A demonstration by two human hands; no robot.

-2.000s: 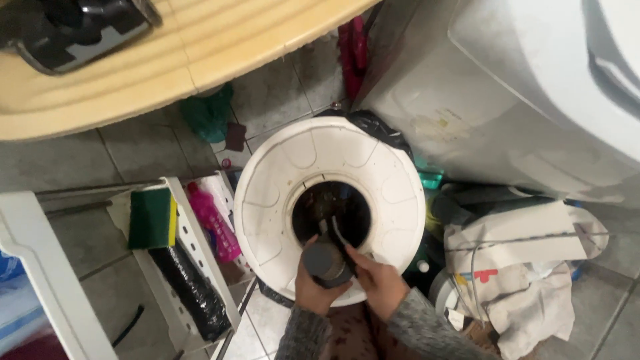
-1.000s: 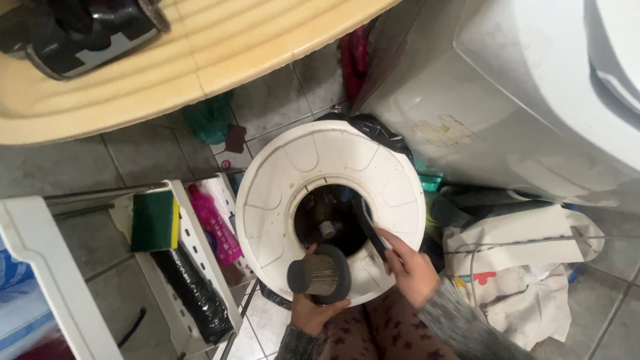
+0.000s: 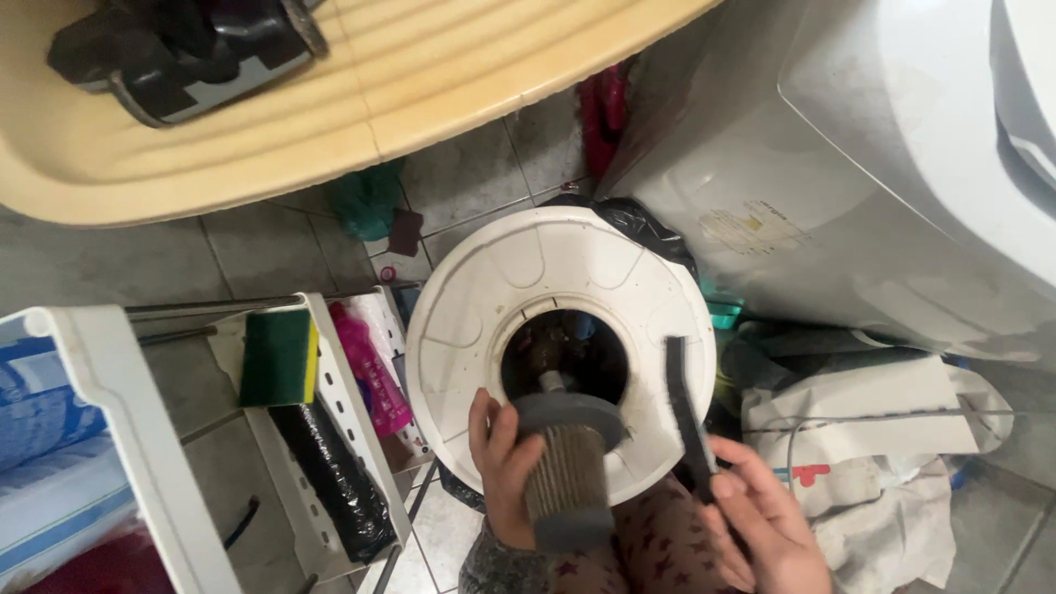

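A round pleated filter (image 3: 569, 478) with grey end caps is in my left hand (image 3: 505, 470), above the near rim of a white bin lid (image 3: 470, 280). My fingers wrap its left side. The lid has a round hole, and some waste shows dimly inside the bin. In my right hand (image 3: 763, 520) is a slim black brush (image 3: 686, 404), held by its lower end over the right side of the lid. Filter and brush are apart. Black bag plastic (image 3: 643, 231) pokes out around the lid.
A cream ribbed basin (image 3: 429, 74) holding a black vacuum head (image 3: 214, 58) spans the top left. A white rack at left carries a green and yellow sponge (image 3: 276, 359) and a pink bottle (image 3: 371, 371). A grey-white appliance (image 3: 784, 198) and crumpled bags (image 3: 874, 412) stand at right.
The filter, earlier held over the bin's hole, has come nearer to me and its pleats now show. The brush has moved right, away from the filter and the hole.
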